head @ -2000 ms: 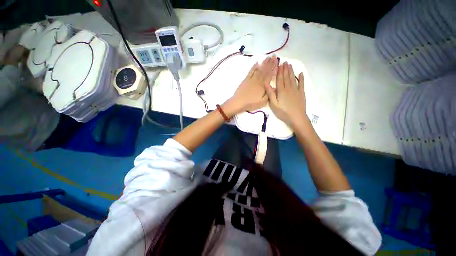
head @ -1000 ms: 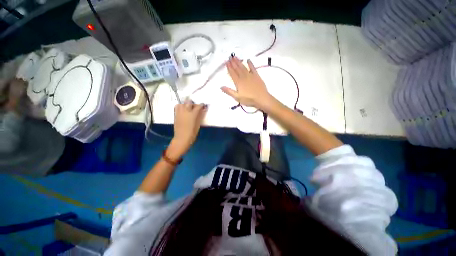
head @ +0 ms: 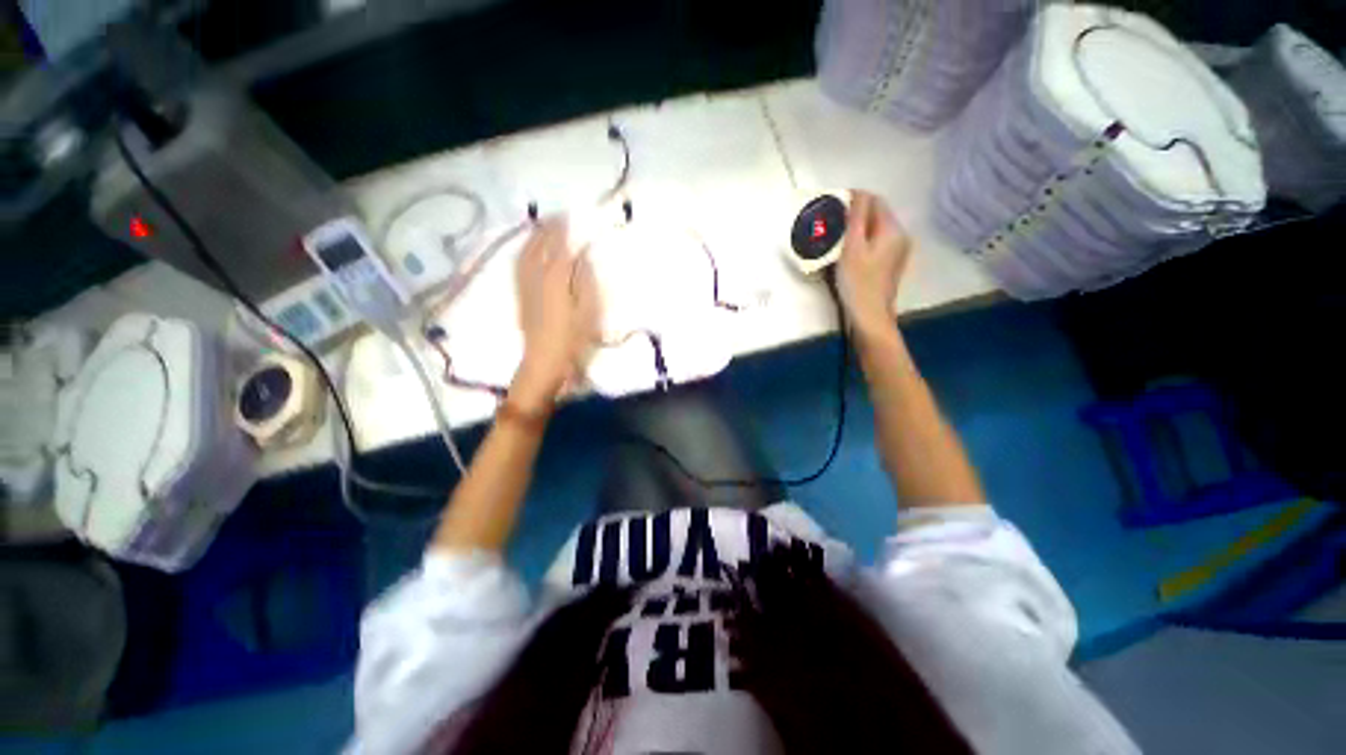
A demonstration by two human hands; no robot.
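Note:
An octagonal white panel (head: 650, 273) lies on the bench in front of me, with a thin dark wire ring on its face and short black ends at its lower edge. My left hand (head: 557, 303) is blurred, over the panel's left side; whether it grips anything cannot be told. My right hand (head: 874, 254) holds the right side of a cream display controller (head: 819, 232) with a black round face and a red digit. Its black cable loops down near my lap. A loose dark red test lead (head: 467, 382) lies left of the panel.
Tall panel stacks (head: 1019, 185) stand at right, a lower stack (head: 140, 428) at left. A second display unit (head: 276, 398), power strip (head: 315, 314), power meter (head: 354, 266) and grey metal box (head: 222, 192) stand at left. A blue stool (head: 1181, 457) is at right.
My right hand has moved off the panel to the right and now holds the controller on the bench. My left hand has moved from beside the panel onto its left side. The view has shifted right.

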